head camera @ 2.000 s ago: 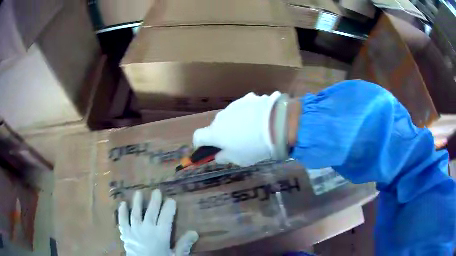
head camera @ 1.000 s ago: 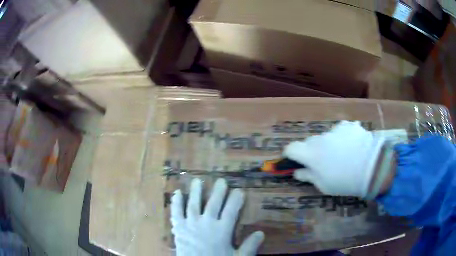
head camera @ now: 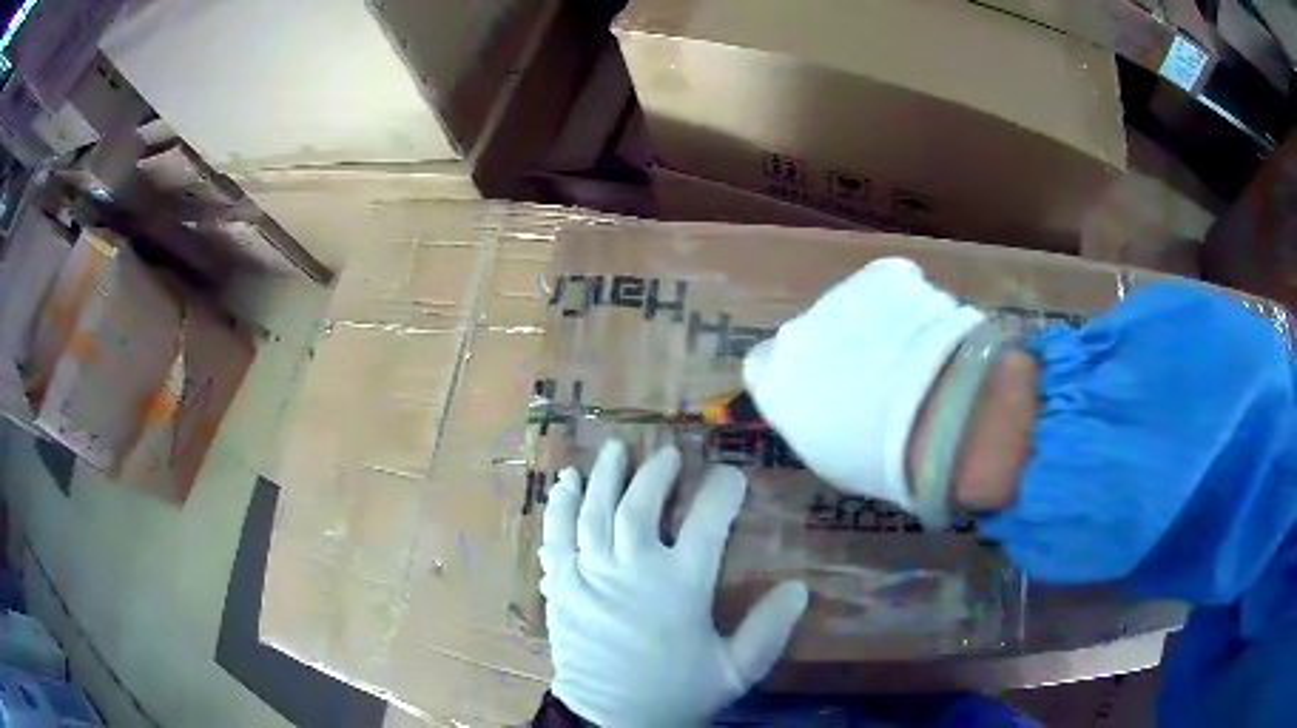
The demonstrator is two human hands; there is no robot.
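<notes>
A long flat cardboard carton (head camera: 910,612) with rows of black print lies in front of me, its left end on a plain brown carton (head camera: 370,455). My right hand (head camera: 868,384), in a white glove with a blue sleeve, is shut on an orange and black utility knife (head camera: 728,410). The knife's tip is at the lengthwise seam near the carton's left part; the blade itself cannot be made out. My left hand (head camera: 647,583), white-gloved, lies flat with fingers spread on the carton's left part, just below the seam, holding nothing.
A large closed carton (head camera: 868,107) stands beyond the flat one. A pale carton (head camera: 285,86) is at the upper left. A carton with orange tape (head camera: 135,370) stands on the floor at the left. A dark mat (head camera: 278,626) lies on the pale floor (head camera: 86,555).
The view has swung left since the earliest frame. Against the carton's print, my right hand and the knife have moved left along the seam, closer to my left hand, which stays flat on the carton.
</notes>
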